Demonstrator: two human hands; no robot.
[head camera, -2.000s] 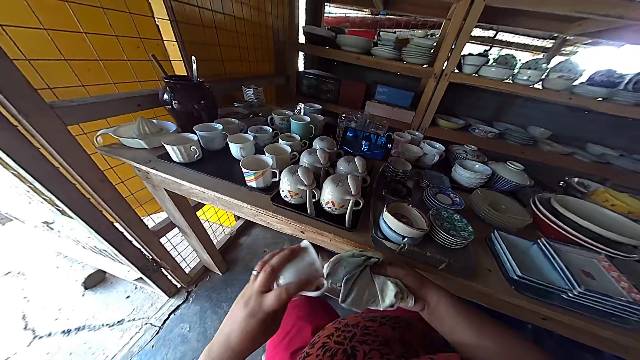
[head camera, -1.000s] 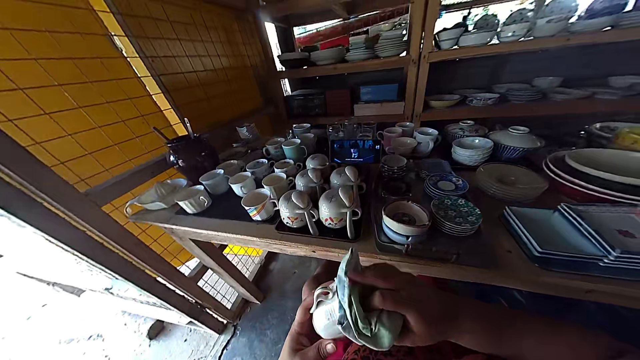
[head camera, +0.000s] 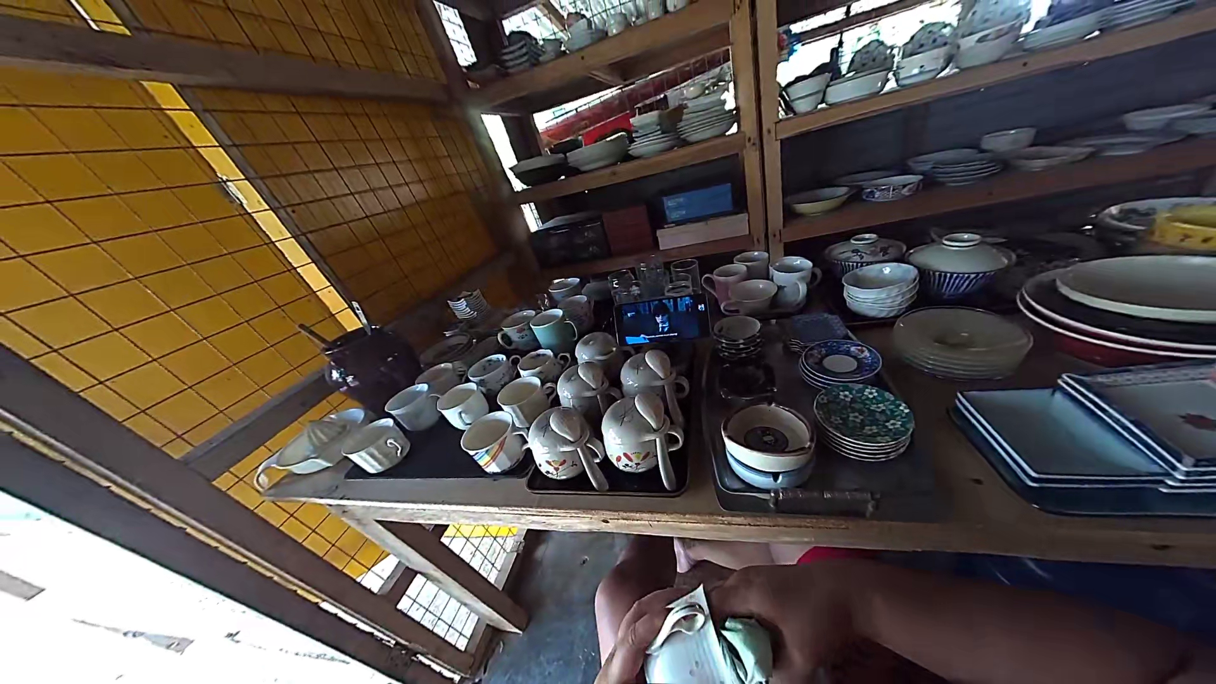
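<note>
Low in the head view, below the table's front edge, my left hand grips a white ceramic cup with its handle upward. My right hand presses a pale green cloth against the cup's right side; part of the cup is cut off by the frame's lower edge. Above them on the wooden table, lidded mugs with spoons stand on a black tray. White cups are grouped to their left. A lit phone or small screen leans behind the mugs.
Stacked bowls, green floral plates and rectangular dishes occupy the table's right part. A dark jar and a ceramic citrus juicer are at the left end. Wooden shelves with crockery rise behind; wire mesh is at left.
The cup, first in my left hand beside the cloth, is now against the cloth between both hands. The view has shifted, with the hands lower in it.
</note>
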